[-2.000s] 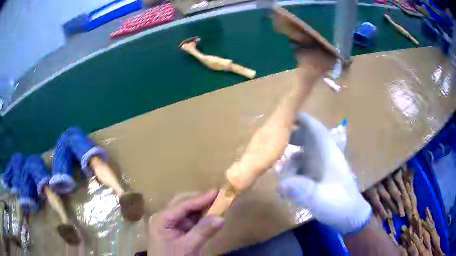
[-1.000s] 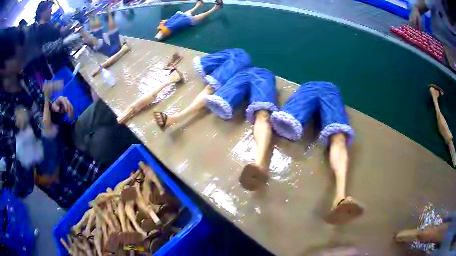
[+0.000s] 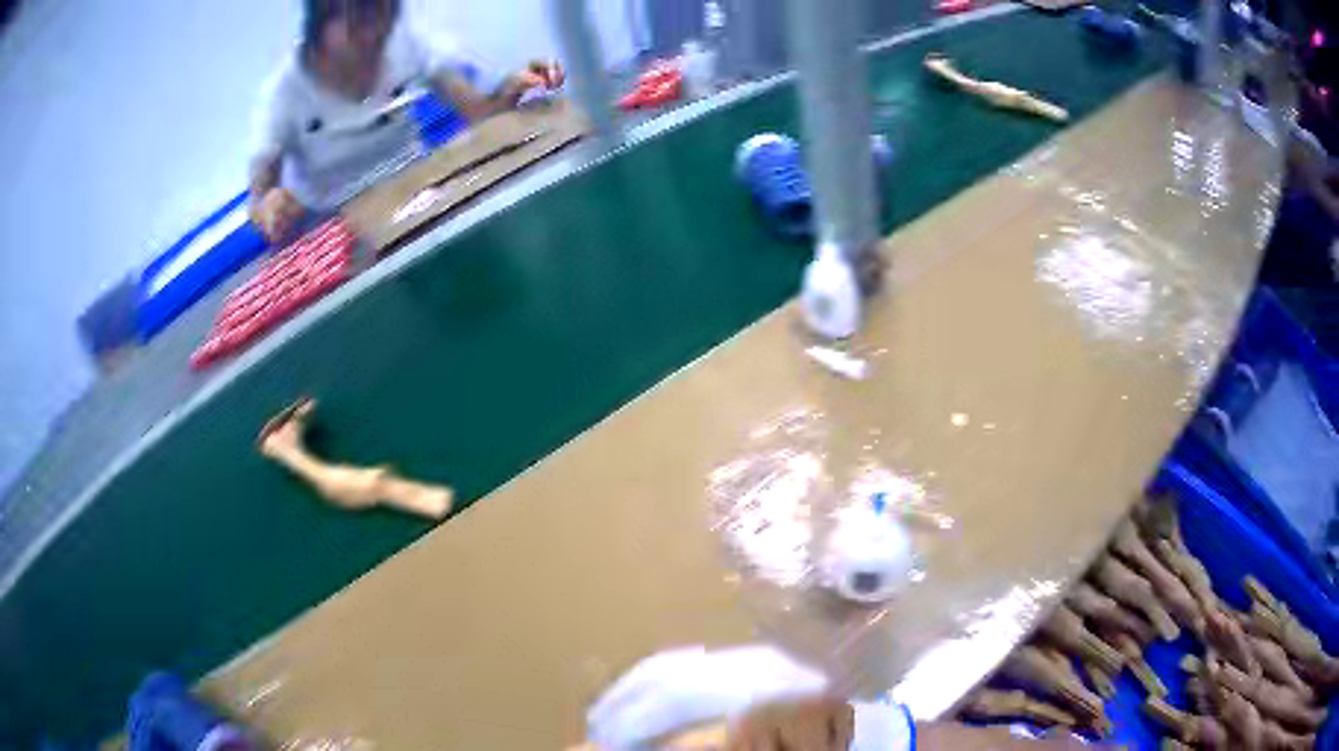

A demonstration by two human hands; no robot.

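My right hand (image 3: 712,695), in a white glove, is at the bottom edge and partly cut off. A brown piece (image 3: 793,726) that looks like a sandalled foot, with a tan part beside it, lies against the glove and seems held; the rest is out of the picture. My left hand is not in view. A white glue bottle (image 3: 869,558) with a blue tip stands on the brown bench (image 3: 588,587) beyond the glove. Part of a blue trouser piece (image 3: 179,716) shows at the bottom left corner.
Tan legs (image 3: 353,481) lie on the green belt (image 3: 514,308), with a blue piece (image 3: 775,179) near the metal post (image 3: 834,132). A second white bottle (image 3: 831,294) and a small white piece (image 3: 840,361) are by it. A blue crate (image 3: 1260,514) holds legs. A person sits across the belt.
The view swung to the trouser pieces and the left crate, then back. The leg that my left hand held up earlier is no longer seen there. My gloved hand is now lower, away from the glue bottle.
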